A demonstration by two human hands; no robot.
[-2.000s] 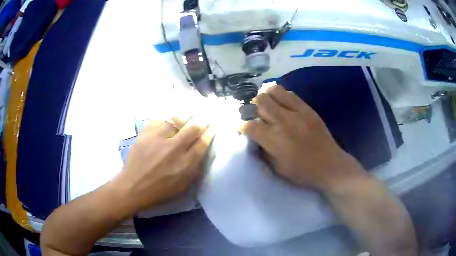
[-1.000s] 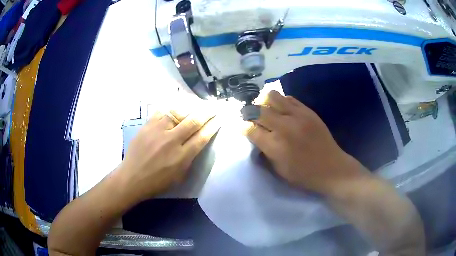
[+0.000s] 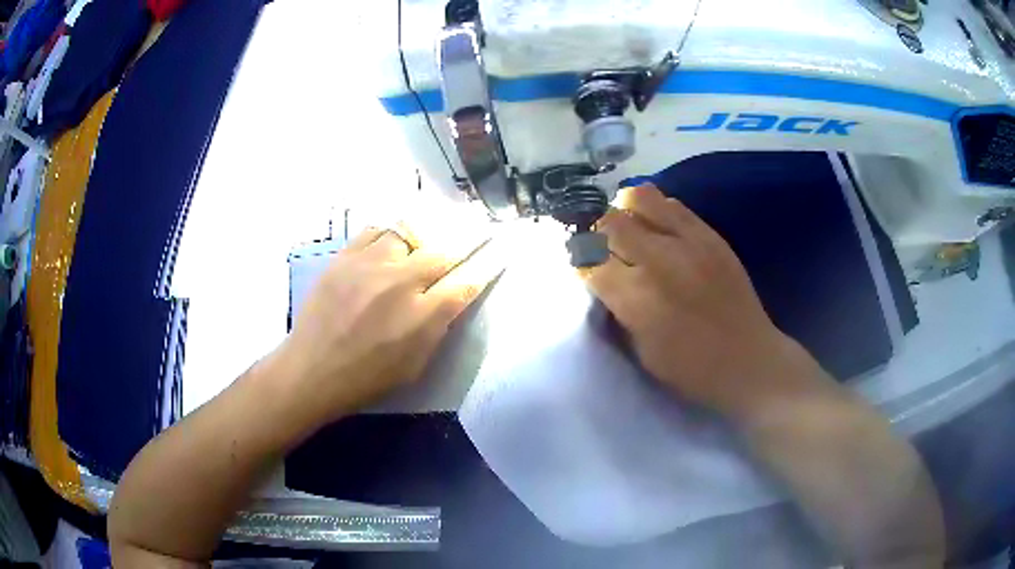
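Note:
A pale cut panel (image 3: 579, 433) lies under my hands and hangs over the front table edge, with a navy panel (image 3: 373, 453) beneath it. My left hand (image 3: 384, 306) rests flat on the pale cloth left of the needle area, fingertips pointing to it. My right hand (image 3: 679, 295) is on the cloth right of the needle area, fingers bent, partly behind the thread tension knob (image 3: 588, 247). Whether either hand pinches the cloth is lost in lamp glare, which also hides the presser foot and needle. The white JACK sewing machine (image 3: 768, 100) stands over the work.
A long navy panel stack (image 3: 134, 245) lies at left, beside an orange-yellow plastic strip (image 3: 56, 300). A navy panel stack (image 3: 768, 256) sits under the machine arm. A ruled metal strip (image 3: 345, 526) lies along the front edge. Coloured cloth (image 3: 95, 67) is heaped at upper left.
The view has shifted slightly. The pale panel and left hand have moved a little away from me, toward the machine. More of the ruled strip shows. Both hands keep nearly the same pose.

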